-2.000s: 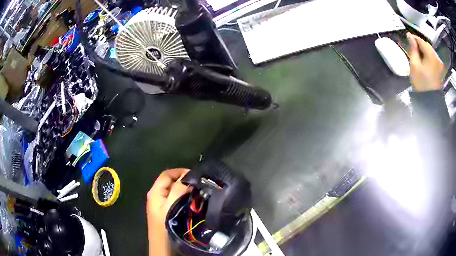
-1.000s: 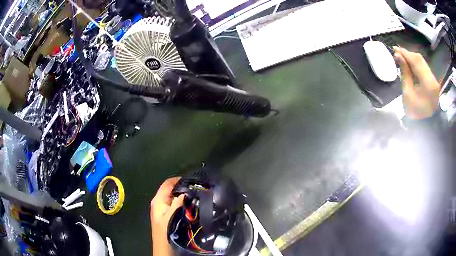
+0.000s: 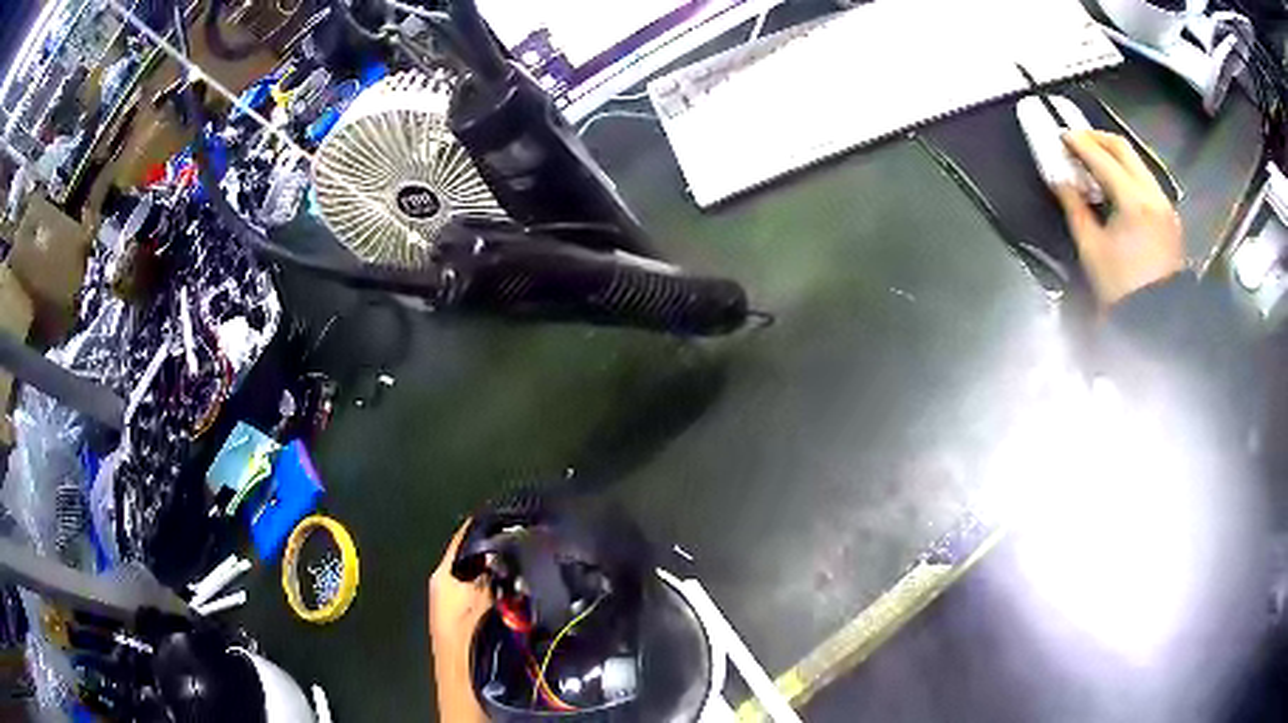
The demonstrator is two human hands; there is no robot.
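Observation:
The black camera head housing [image 3: 600,622] is at the bottom centre, its open side up, with red and yellow wire leads [image 3: 541,657] inside. A white bracket [image 3: 737,657] shows at its right. My left hand [image 3: 455,629] holds the housing at its left side, the fingertips partly hidden by the shell. My right hand [image 3: 1123,219] lies on the white computer mouse [image 3: 1048,139] at the upper right, fingers over it. A thin dark pointed tool, maybe tweezers [image 3: 1042,85], sticks out by this hand.
The electric screwdriver [image 3: 607,290] hangs over the mat before a desk fan [image 3: 403,184]. A white keyboard [image 3: 876,88] is at the top. A yellow ring with screws [image 3: 350,568], a blue packet [image 3: 287,502] and heaped small parts [image 3: 170,367] are left. Glare covers the lower right.
My right hand has moved left from beside the mouse onto it. My left hand still holds the housing, which has turned slightly. The view has shifted a little.

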